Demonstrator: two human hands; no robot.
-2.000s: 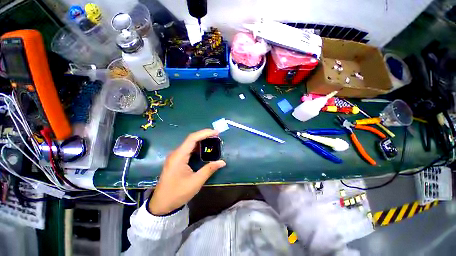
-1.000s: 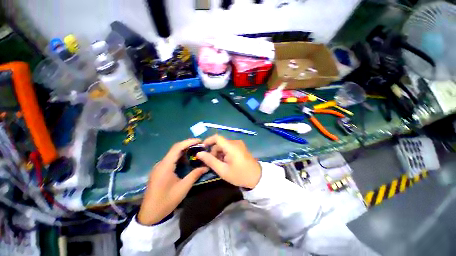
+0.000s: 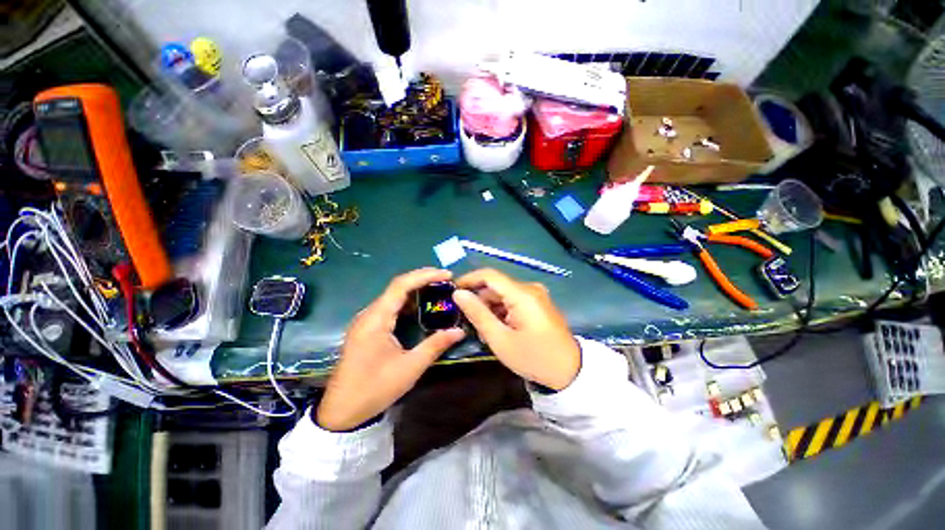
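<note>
A small dark square smartwatch body with a lit, coloured screen is held over the bench's front edge. My left hand grips its left side, with fingers above and thumb below. My right hand is at its right side, with the thumb on or close to the screen's right part. A pale blue-white square and a thin white rod lie on the green mat beyond the hands.
A square charging dock on a white cable lies at left, near an orange-rimmed multimeter. Blue-handled pliers, orange-handled cutters and another watch lie at right. A blue bin and cardboard box stand behind.
Two seconds ago only my left hand held the watch. My right hand has since come to its right side. The screen picture has changed to several colours. The camera view has also shifted.
</note>
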